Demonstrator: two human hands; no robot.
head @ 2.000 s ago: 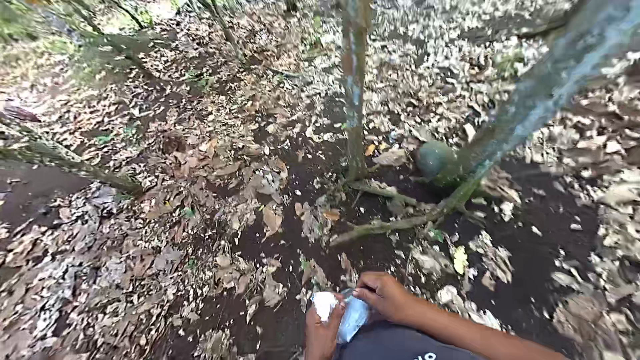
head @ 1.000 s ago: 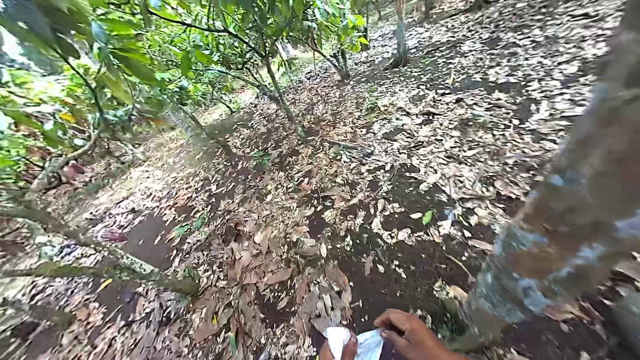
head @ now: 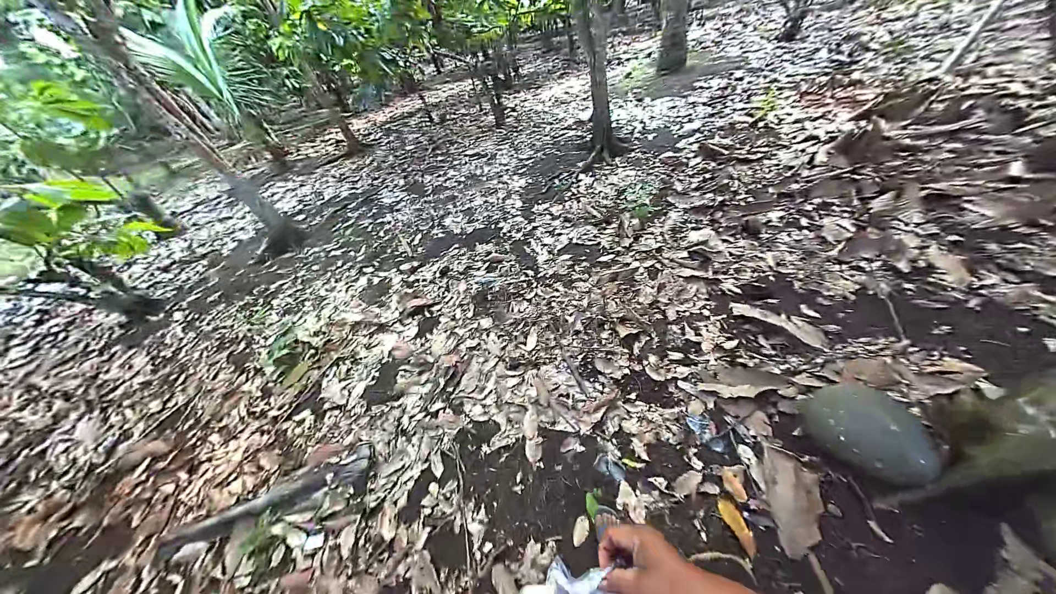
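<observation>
My right hand comes in at the bottom, a little right of the middle, its thumb and fingers pinched on a thin, whitish, crumpled plastic bag. Only the upper part of the bag shows; the frame's bottom edge cuts off the rest. Of my left hand nothing can be made out. Just beyond my right hand, the tip of a foot or sandal seems to show among the leaves.
Dry leaves cover dark soil. A large grey-green rounded object lies at the right beside a blurred trunk base. A fallen branch lies lower left. Trees stand farther off, one trunk at upper middle and another at upper left.
The view has swung widely. My left hand, seen beside the right one earlier, has dropped out of sight. My right hand still holds the whitish plastic.
</observation>
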